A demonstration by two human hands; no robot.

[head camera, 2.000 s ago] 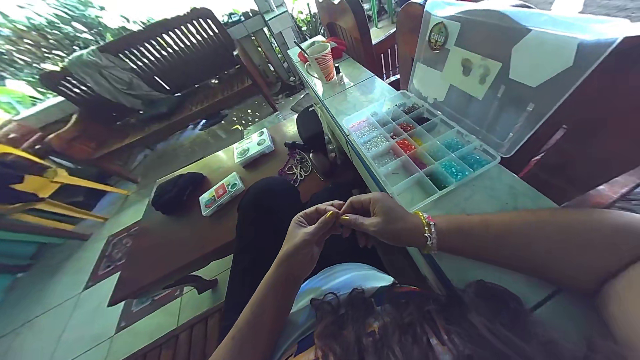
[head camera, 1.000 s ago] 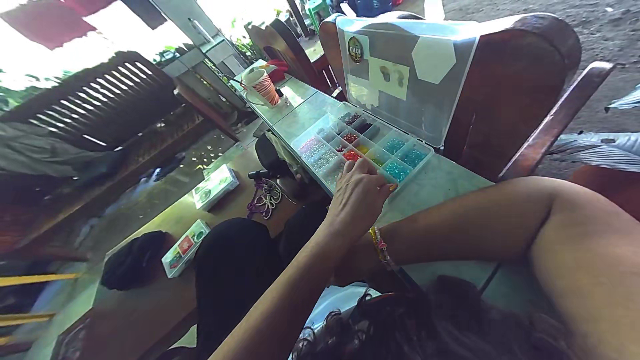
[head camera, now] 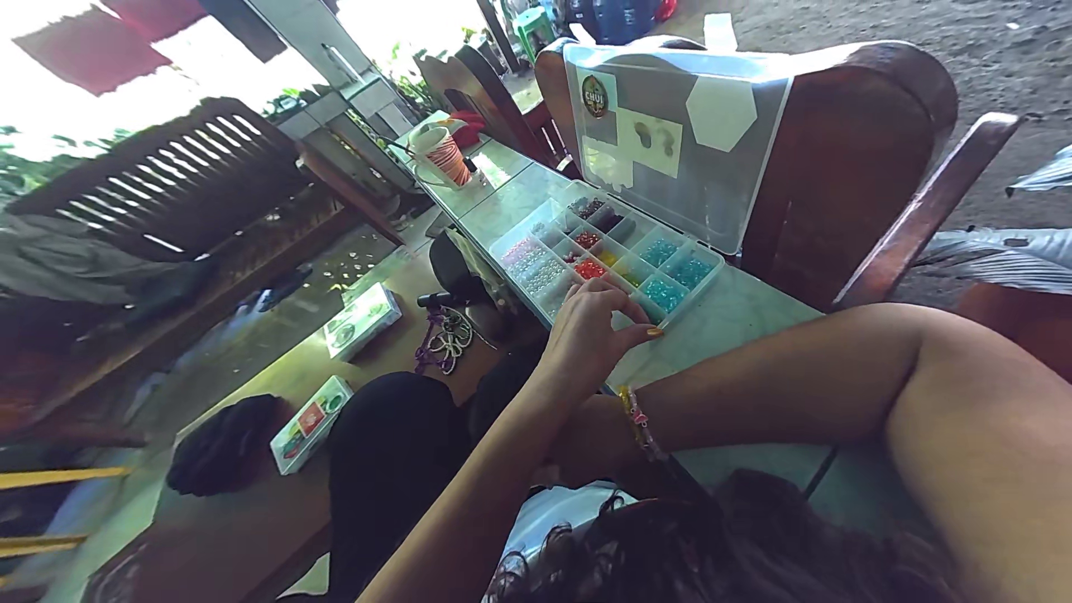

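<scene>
A clear plastic bead organizer box (head camera: pixel 544 311) lies open on the tiled ledge, its compartments holding pink, clear, red, yellow and turquoise beads. My left hand (head camera: pixel 593 325) is over its near side, fingertips bent down into or over the near compartments, thumb by the near corner; whether beads are between the fingers is hidden. Below it, partly covered by my left forearm, is my right hand (head camera: pixel 586 448), its fingers out of sight. A beaded bracelet (head camera: pixel 639 419) circles the right wrist. The raised transparent lid (head camera: pixel 670 188) leans against a wooden chair and bears stickers.
A striped cup (head camera: pixel 444 157) stands farther along the ledge (head camera: pixel 511 201). On the low wooden table at left are two small clear-lidded boxes (head camera: pixel 362 321), (head camera: pixel 311 423) being the nearer box, a black cloth bundle (head camera: pixel 226 444) and tangled purple and white cords (head camera: pixel 448 339). A wooden chair (head camera: pixel 863 159) stands behind the lid.
My hands were together with fingertips touching two seconds ago. My left hand has since moved to the bead box, while my right hand has stayed lower, behind the left forearm. The view has shifted.
</scene>
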